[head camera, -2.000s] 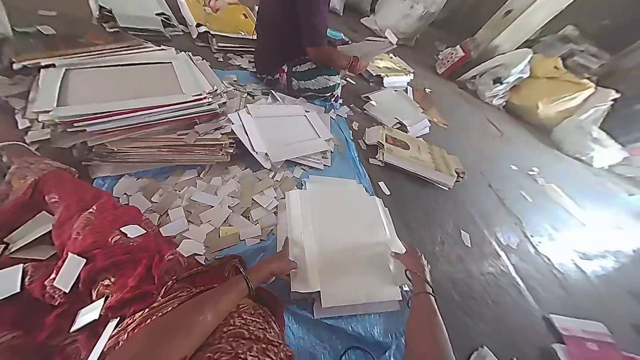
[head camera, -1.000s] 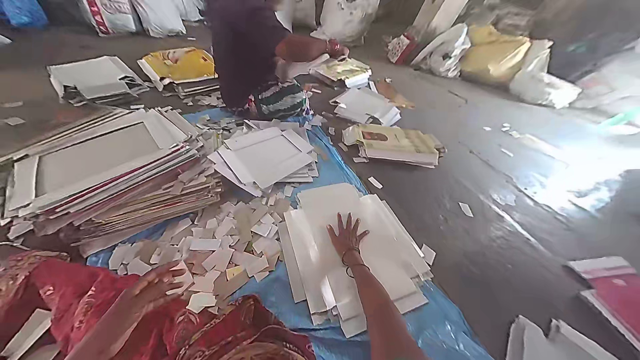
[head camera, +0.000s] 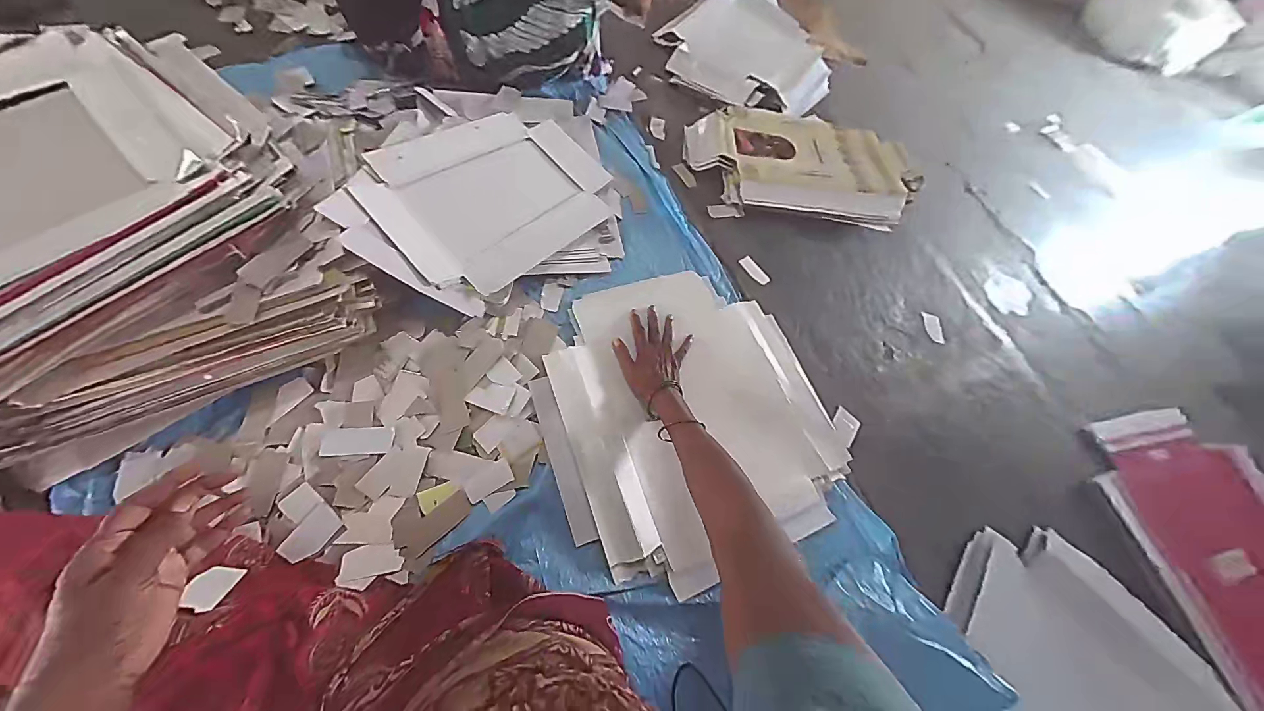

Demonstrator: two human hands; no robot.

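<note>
My right hand [head camera: 655, 357] lies flat, fingers spread, on the top sheet of a stack of white cardboard blanks [head camera: 731, 395] with cut edges, which rests on a blue plastic sheet [head camera: 553, 553]. My left hand [head camera: 148, 553] is blurred over the red patterned cloth on my lap; its fingers are apart and it seems to hold nothing. Beside it a white cardboard scrap [head camera: 211, 589] lies on the cloth. Between the stack and my left hand spreads a heap of small cardboard scraps [head camera: 395, 444].
Tall piles of flat cardboard [head camera: 197, 326] stand at the left, and another white cardboard stack [head camera: 484, 197] lies beyond the scraps. Yellowish printed cardboard [head camera: 820, 163] is on the dark floor. White [head camera: 1066, 632] and red [head camera: 1185, 523] cardboard pieces lie lower right. A person sits at the top.
Two seconds ago both my hands held the stack's sides; since then my right hand has come to rest on top, and my left hand has moved to my lap. The view now tilts further down.
</note>
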